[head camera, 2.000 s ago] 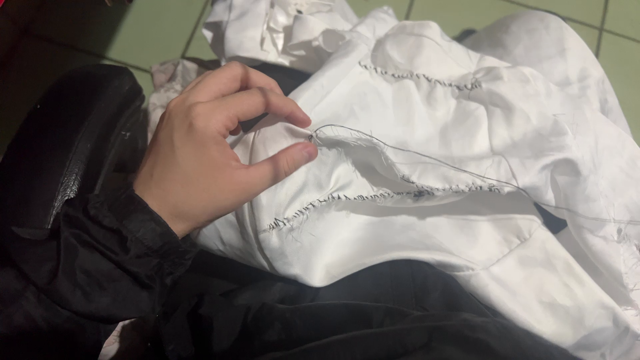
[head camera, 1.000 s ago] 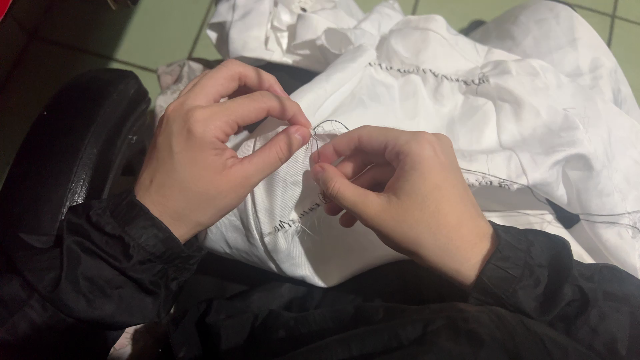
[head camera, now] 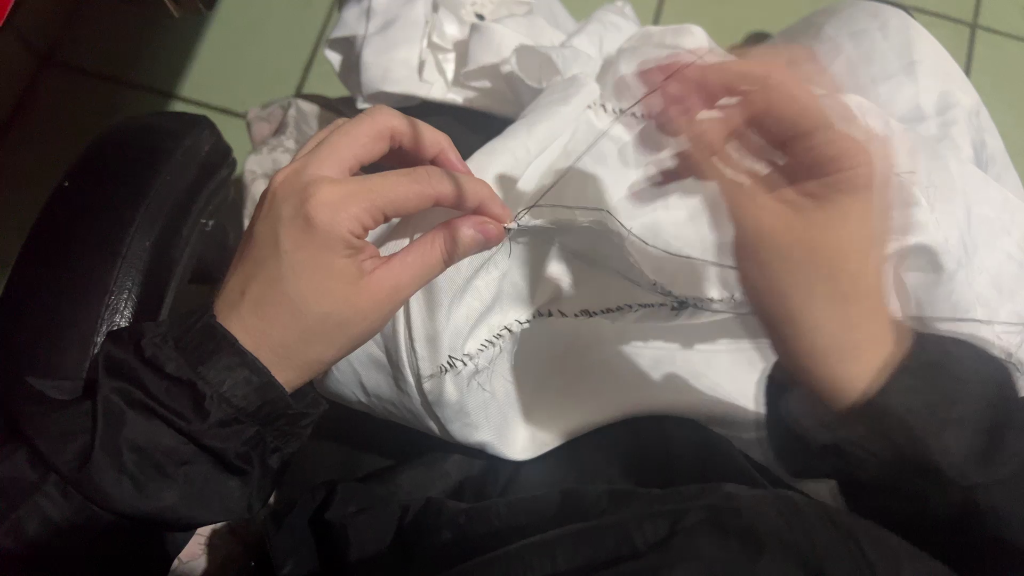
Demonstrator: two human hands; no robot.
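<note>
White fabric (head camera: 640, 376) lies across the lap, with rows of dark hand stitches (head camera: 560, 314) in it. My left hand (head camera: 360, 216) pinches a raised edge of the fabric between thumb and index finger. From that pinch a dark thread (head camera: 588, 152) runs taut, up and right, to the fingertips of my right hand (head camera: 784, 184), which is blurred by motion. Whether a needle is in those fingers cannot be seen. A second length of thread curves rightward from the pinch over the cloth and passes behind my right hand.
A black padded armrest (head camera: 120, 232) stands at the left. Black clothing (head camera: 560, 512) covers the lap below the fabric. Green floor tiles (head camera: 248, 48) show behind. More bunched white cloth (head camera: 448, 56) hangs at the top.
My right hand, absent two seconds ago, was close beside my left hand one second ago. It has since moved up and right, drawing the thread taut. My left hand keeps its pinch.
</note>
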